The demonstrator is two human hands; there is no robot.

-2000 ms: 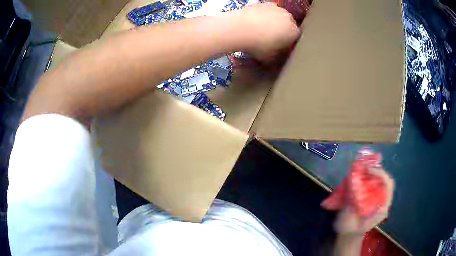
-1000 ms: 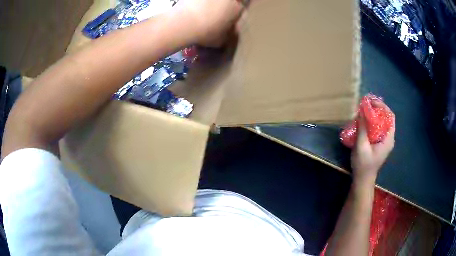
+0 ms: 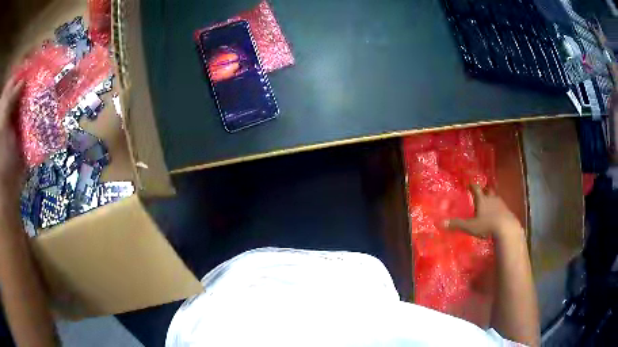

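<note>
My left hand (image 3: 9, 112) is at the left edge, partly cut off, holding the edge of a red bubble bag (image 3: 42, 112) over the open carton (image 3: 115, 261). Dark shapes show through the bag. Loose blue and silver circuit boards (image 3: 81, 169) lie in the carton beneath and beside it. My right hand (image 3: 484, 218) is open with fingers spread, holding nothing, over the discard box (image 3: 552, 196). That box is filled with loose red bubble bags (image 3: 434, 183).
The dark green table (image 3: 352, 74) has a yellowish front edge. A smartphone (image 3: 240, 88) with a lit screen lies partly on a flat red bubble bag (image 3: 274, 41). Black trays (image 3: 505, 44) stand at the far right. A carton flap overlaps the table's left side.
The view has swung right, showing the phone and discard box. My right hand has let go of the crumpled red bag and is over the discard box. A red bag now shows at my left hand.
</note>
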